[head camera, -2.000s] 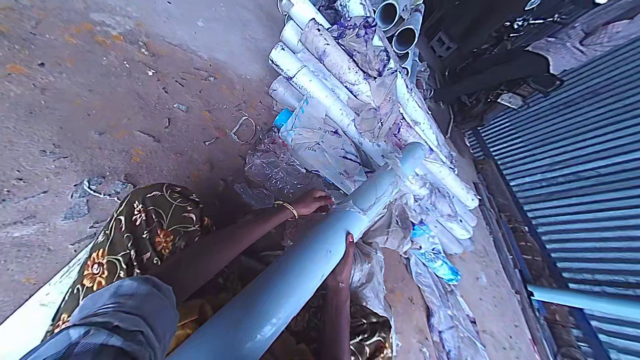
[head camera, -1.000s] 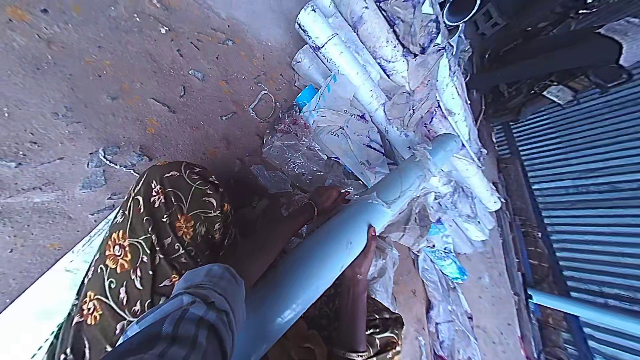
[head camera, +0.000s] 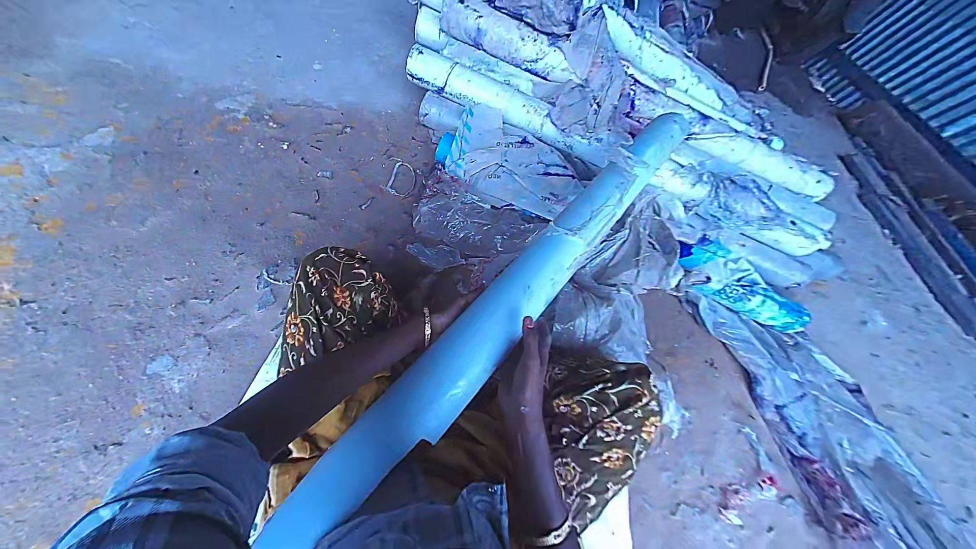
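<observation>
A long blue-grey plastic pipe (head camera: 450, 366) runs slantwise from the bottom edge over my lap, its far end resting on a pile of white pipes (head camera: 488, 88). Clear plastic film (head camera: 602, 206) wraps part of its far half. My left hand (head camera: 455, 305) lies against the pipe's left side, with its fingers largely hidden behind it. On the right side my right hand (head camera: 528, 362) holds the pipe from beside and below, fingertips showing at its edge. Crumpled clear plastic (head camera: 488, 229) lies just beyond my left hand.
The stained white pipes are stacked ahead with torn wrapping among them. A blue plastic bag (head camera: 751, 293) and a long plastic sheet (head camera: 808, 412) lie on the right. Corrugated metal sheeting (head camera: 923, 61) stands at the upper right. A wire loop (head camera: 400, 177) lies on the ground (head camera: 191, 229).
The view has shifted noticeably. Both hands remain on the pipe, whose far end still lies over the pile.
</observation>
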